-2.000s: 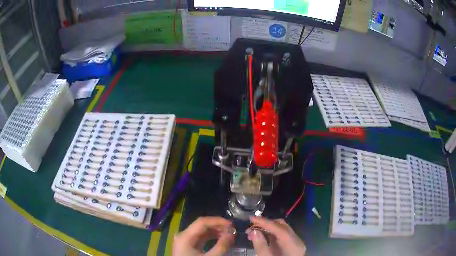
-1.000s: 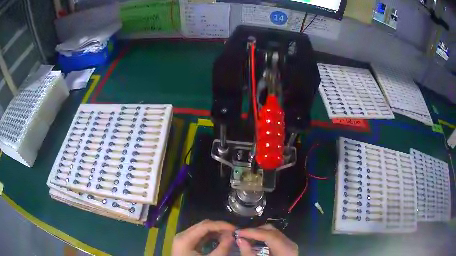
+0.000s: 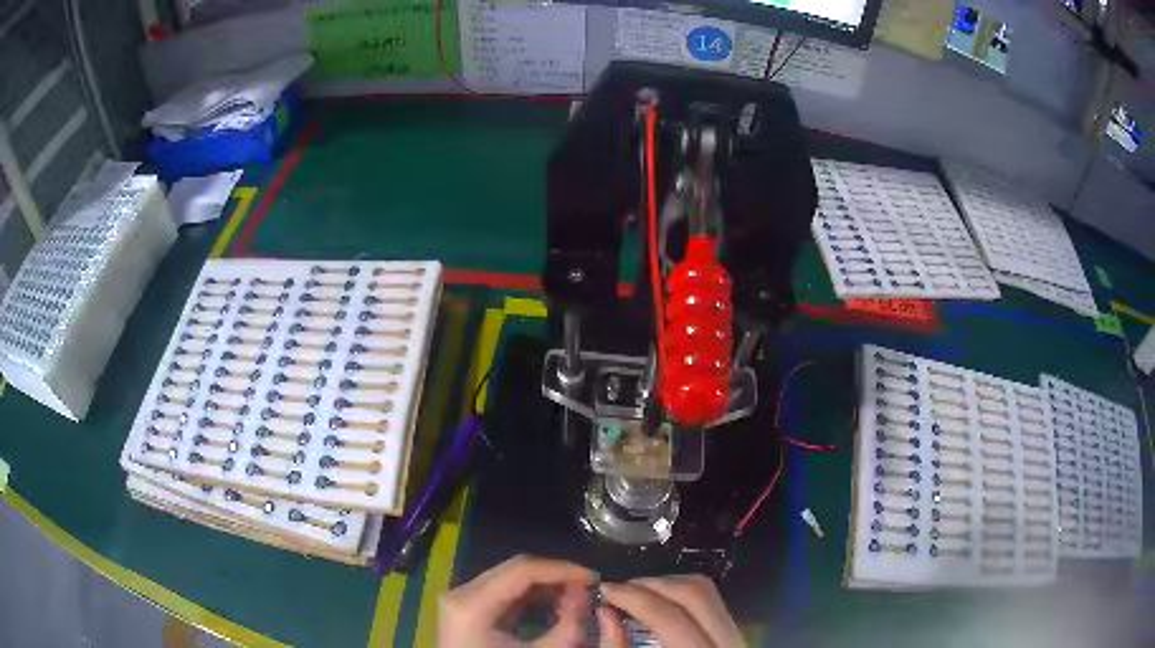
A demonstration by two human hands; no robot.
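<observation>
My left hand (image 3: 522,605) and my right hand (image 3: 668,613) meet at the bottom centre, in front of the test fixture (image 3: 585,190). Their fingertips pinch a small dark-ended module (image 3: 595,592), mostly hidden by the fingers. The red ribbed clamp handle (image 3: 698,332) lies toward me over the clear pressure plate (image 3: 684,453). The shiny round metal base (image 3: 630,509) is below the plate, just beyond my fingertips.
A stacked parts tray (image 3: 285,380) and a purple pen or strip (image 3: 437,487) are left of the fixture. Another parts tray (image 3: 956,475) is right, past thin red wires (image 3: 764,487). Rear trays (image 3: 902,234), a tall tray stack (image 3: 95,304) and a blue bin (image 3: 222,146) stand further out.
My fingertips were apart two seconds ago and are now together at the module. The view has tilted slightly downward, so less of the monitor shows. The clamp handle stays toward me.
</observation>
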